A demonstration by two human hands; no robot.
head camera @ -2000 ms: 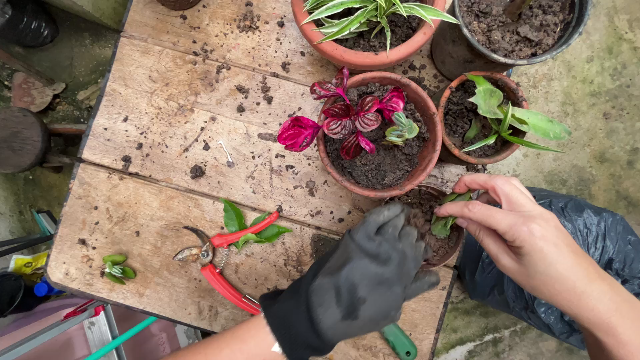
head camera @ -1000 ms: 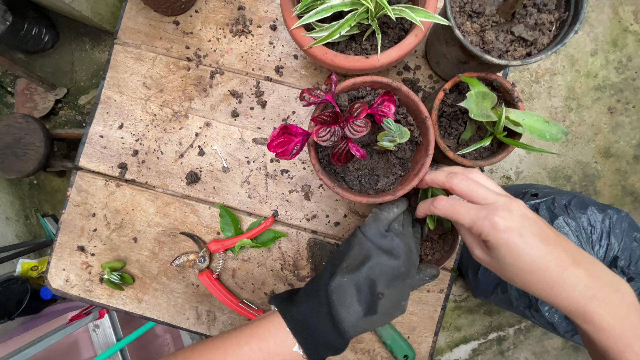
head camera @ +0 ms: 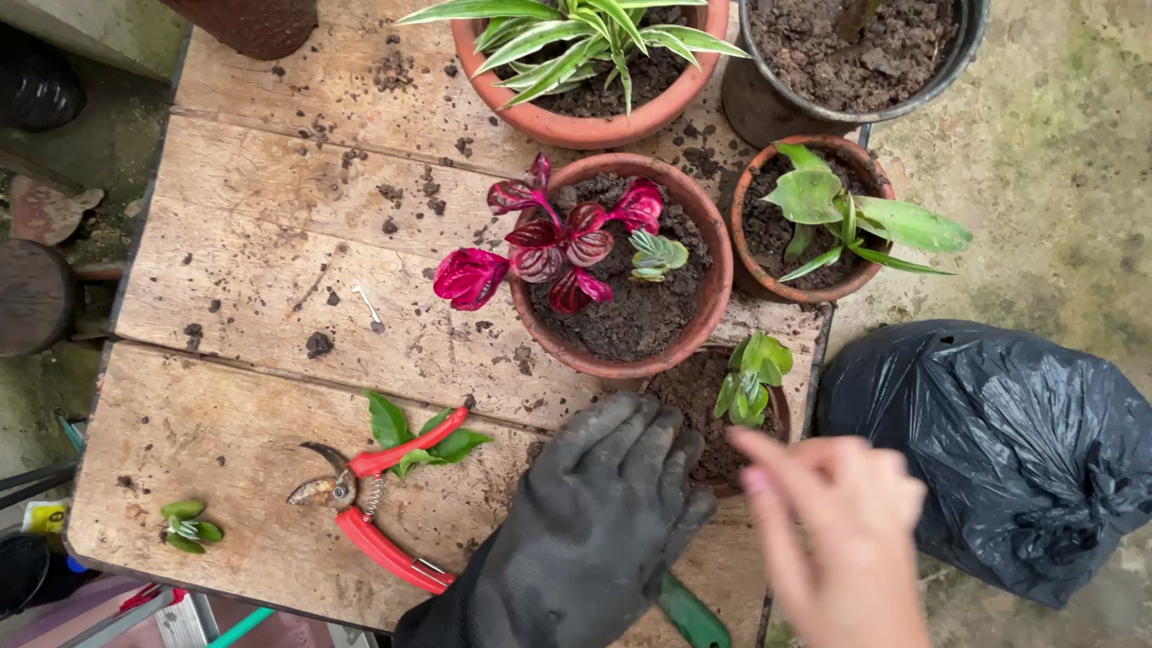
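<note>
My left hand (head camera: 598, 522), in a black work glove, lies against the left side of a small terracotta pot (head camera: 781, 409) of soil; its fingertips reach the rim and whether they grip it is hidden. A small green succulent cutting (head camera: 751, 378) stands in that soil. Just below the pot is my bare right hand (head camera: 832, 522), blurred, its index finger near the cutting and nothing seen in it. Red-handled pruning shears (head camera: 373, 504) lie spread beside cut green leaves (head camera: 423, 436). A green tool handle (head camera: 691, 612) shows partly under the glove.
Above are a terracotta pot (head camera: 711, 315) with a magenta-leaved plant, a spider plant (head camera: 576, 40), a broad-leaved potted plant (head camera: 841, 211) and a dark pot of soil (head camera: 967, 54). A black plastic bag (head camera: 981, 450) sits at the right. A small cutting (head camera: 189, 526) lies on the wooden table (head camera: 243, 405).
My right hand has let go of the green cutting and drawn back toward the lower right. The cutting, between my fingers before, now stands in the soil by itself. My left hand remains beside the pot.
</note>
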